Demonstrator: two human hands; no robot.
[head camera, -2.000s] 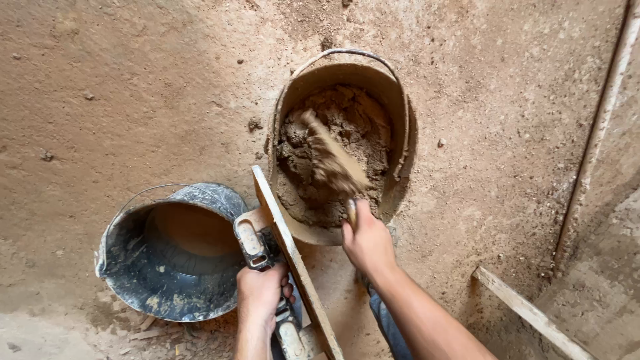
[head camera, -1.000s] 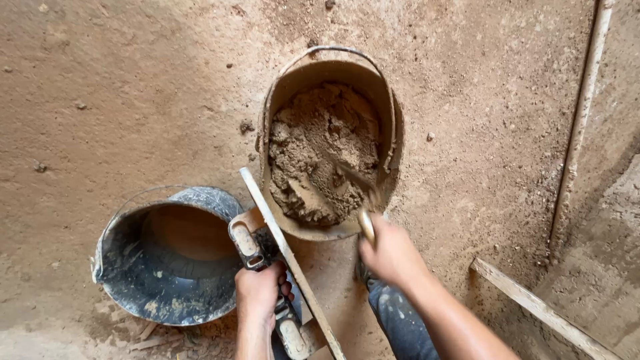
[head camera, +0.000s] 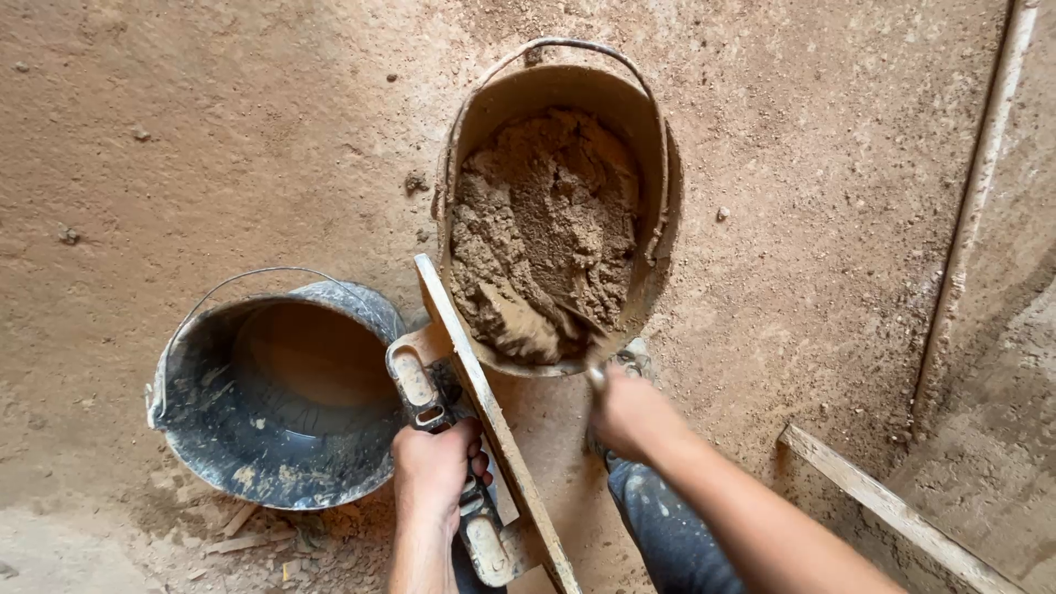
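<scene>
My left hand (head camera: 439, 462) grips the handle of a plastering float (head camera: 495, 412), whose long board stands on edge beside the mortar bucket. In my right hand (head camera: 631, 412) is the handle of a trowel (head camera: 584, 320), its blade partly sunk in the wet brown mortar (head camera: 553, 223) near the bucket's lower rim. That bucket (head camera: 561, 82) has a wire handle resting over its far and right sides. Left of the float, a black bucket (head camera: 272, 483) spattered with dried mortar holds brownish water (head camera: 318, 351).
A wooden strip (head camera: 899, 511) lies at the lower right, near a pipe-like edge (head camera: 965, 247). Broken bits and dust (head camera: 247, 540) lie below the black bucket. My leg in blue trousers (head camera: 672, 528) is beneath my right forearm. Small clods dot the dusty floor (head camera: 247, 140).
The trowel has moved from the middle of the mortar down to the bucket's near side. Smeared mortar now shows at the lower left inside. My left hand keeps hold of the float, which has barely moved.
</scene>
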